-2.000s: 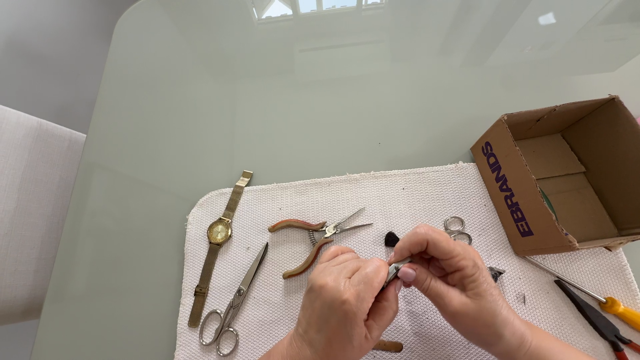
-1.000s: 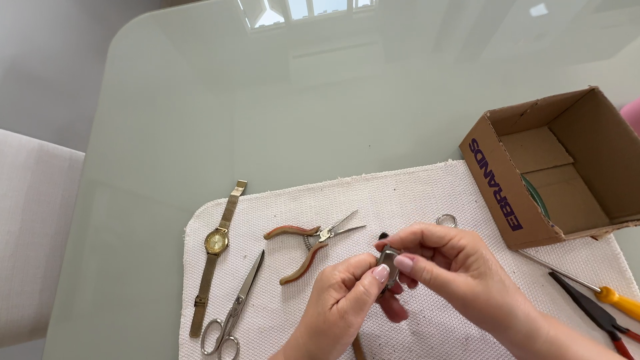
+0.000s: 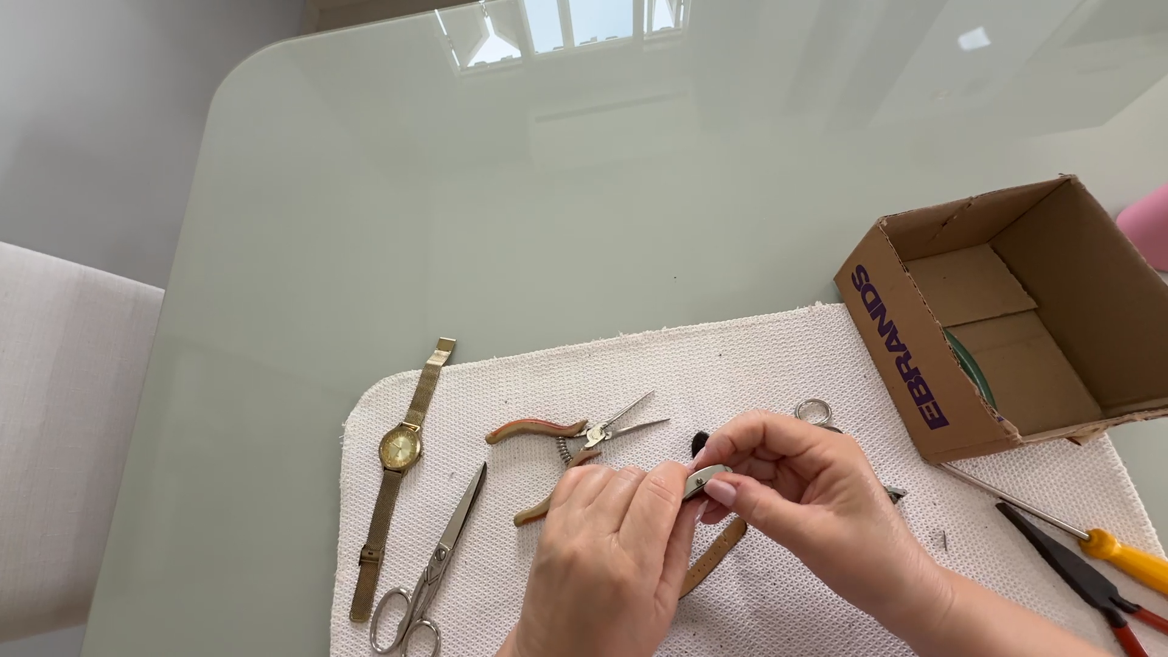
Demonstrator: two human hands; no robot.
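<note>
Both hands meet over the white cloth around a small metal piece, likely a watch case (image 3: 703, 481), seen edge-on. My left hand (image 3: 607, 547) pinches its left end; my right hand (image 3: 803, 502) holds its right side between thumb and fingers. Under the hands lies a tan leather strap (image 3: 714, 558), partly hidden. A small black object (image 3: 700, 443) shows beside my right fingertips. Left of the hands are spring-handled pliers (image 3: 598, 433), metal scissors (image 3: 443, 552) and a gold mesh-band watch (image 3: 400, 447). A ring-shaped metal handle (image 3: 812, 411) is behind my right hand.
A cardboard box (image 3: 894, 351) with a green round item (image 3: 969, 367) inside stands at the right. Below it lie a yellow-handled screwdriver (image 3: 1127, 558) and black pliers with red handles (image 3: 1063, 557). The white cloth (image 3: 584, 365) covers part of the glossy table (image 3: 438, 228).
The small metal piece, seen face-on one second ago, is now edge-on between my fingers. My left hand has turned so its back faces up again.
</note>
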